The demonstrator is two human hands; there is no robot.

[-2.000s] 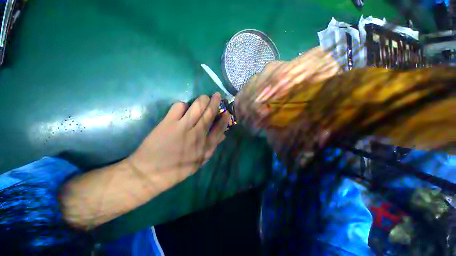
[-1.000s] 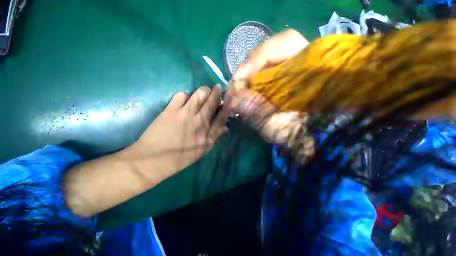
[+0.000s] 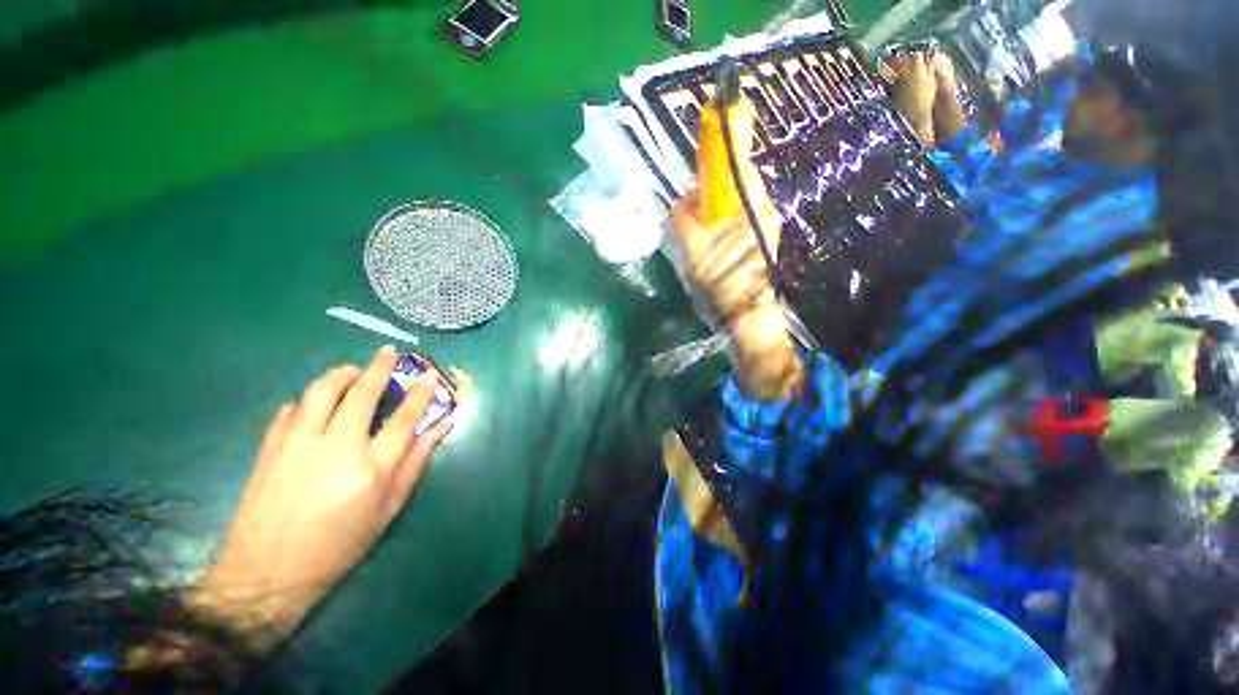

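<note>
My left hand (image 3: 326, 475) rests on the green mat with its fingers on a small handset unit (image 3: 417, 391), mostly covered by the fingers; a small yellow-orange tab sticks out at its right end. My right hand (image 3: 730, 265) is over the near-left edge of the black parts tray (image 3: 870, 204), closed around the yellow-orange electric screwdriver (image 3: 720, 170), whose dark end points away from me. The round screw plate (image 3: 442, 265) lies flat beyond the unit. A thin white strip (image 3: 371, 323) lies between the plate and my left hand.
Pale-edged frames (image 3: 802, 95) line the tray's far side. Crinkled clear wrap (image 3: 607, 217) lies by its left edge. Two phone units (image 3: 482, 23) lie on the brighter green belt (image 3: 272, 95). On the right sits another person in a blue smock (image 3: 1006, 258), hands beyond the tray.
The view has swung right. My right hand has moved from beside my left hand out to the tray with the screwdriver. My left hand still holds the unit, now more exposed.
</note>
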